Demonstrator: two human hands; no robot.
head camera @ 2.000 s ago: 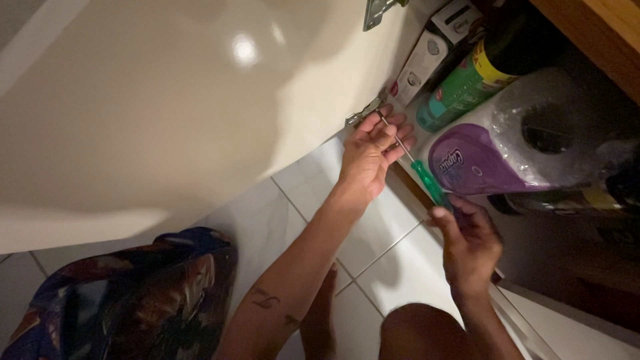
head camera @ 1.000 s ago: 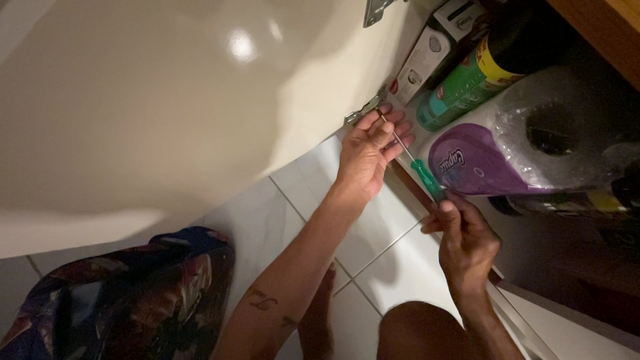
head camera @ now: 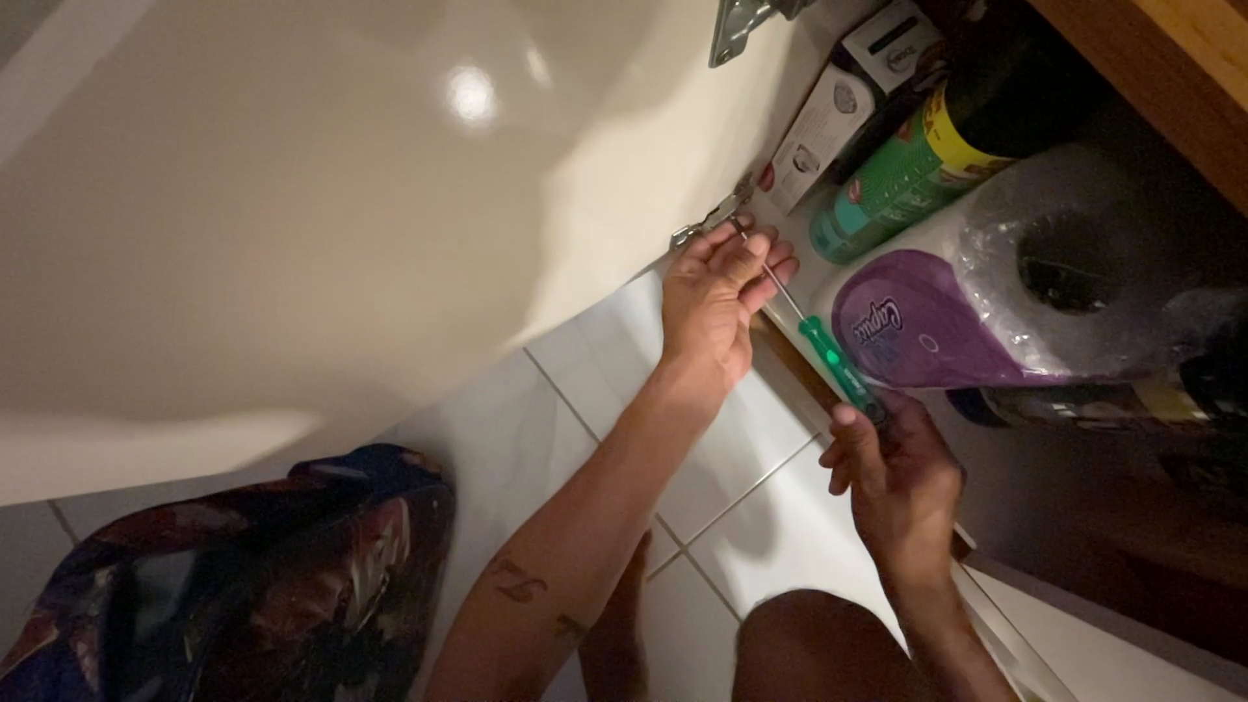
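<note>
A screwdriver with a green handle (head camera: 837,366) slants between my two hands, its thin metal shaft pointing up and left. My right hand (head camera: 897,468) grips the end of the handle. The fingers of my left hand (head camera: 721,288) pinch the shaft near its tip, close to the lower metal hinge (head camera: 717,214) of the cream cabinet door (head camera: 390,244). My fingers partly hide the tip, so whether it sits in a screw I cannot tell. Another metal hinge (head camera: 741,29) is at the top of the door.
Inside the cabinet at the right stand a plastic-wrapped pack of paper rolls (head camera: 916,322), a green spray can (head camera: 902,185) and a box (head camera: 824,127). A wooden edge (head camera: 1160,88) runs at upper right. Below are white floor tiles (head camera: 721,468), my knee and patterned fabric (head camera: 253,575).
My right hand has shifted its fingers and turned slightly around the end of the screwdriver handle. My left hand has stayed at the shaft by the lower hinge.
</note>
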